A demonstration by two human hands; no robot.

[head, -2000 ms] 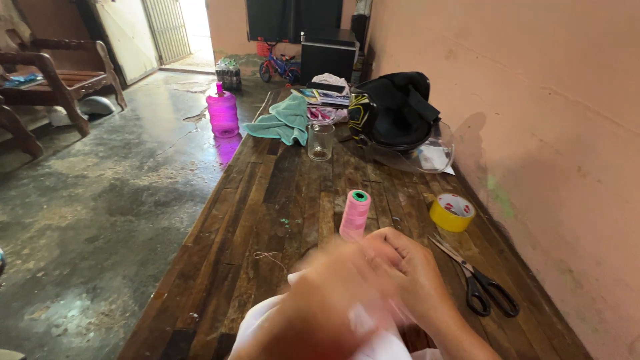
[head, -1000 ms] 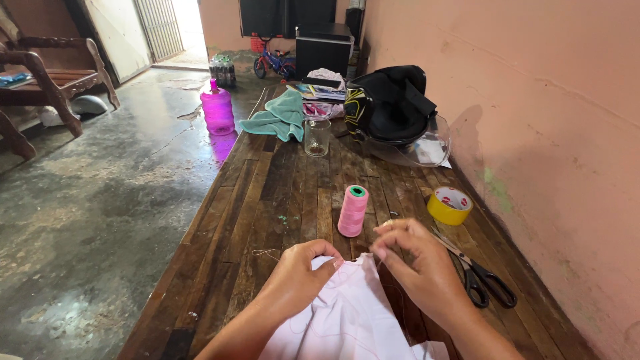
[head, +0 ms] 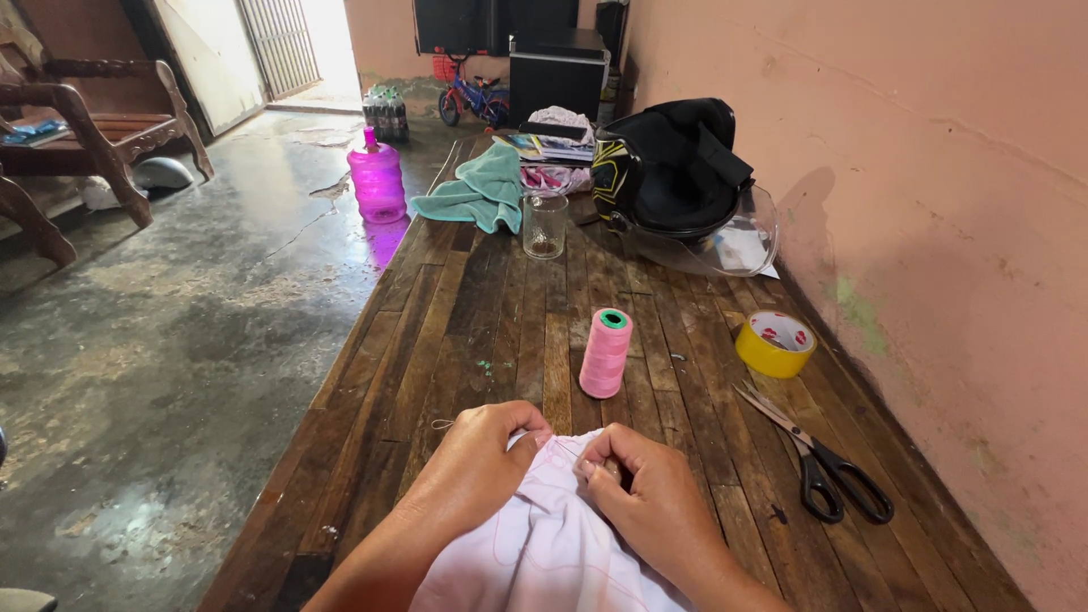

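Observation:
White cloth (head: 544,544) with pink thread lying over it hangs between my hands at the near part of the wooden table. My left hand (head: 480,463) pinches its top edge. My right hand (head: 637,476) has thumb and forefinger closed at the cloth's right side, and a thin needle or taut thread shows by the fingertips; which one I cannot tell. A cone of pink thread (head: 606,357) with a green core stands just beyond my hands. Black-handled scissors (head: 812,463) lie slightly spread at the right, below a roll of yellow tape (head: 775,344).
Farther back on the wooden table (head: 476,340) are a glass mug (head: 545,228), a teal towel (head: 480,189), books (head: 544,149) and a black helmet (head: 671,174) with a clear visor. A wall (head: 935,212) borders the right side. A pink jug (head: 377,180) stands beyond the left edge.
My right hand was blurred over the cloth two seconds ago, then raised above its right side; it is now lower, at the cloth. My left hand still holds the top edge as a second ago.

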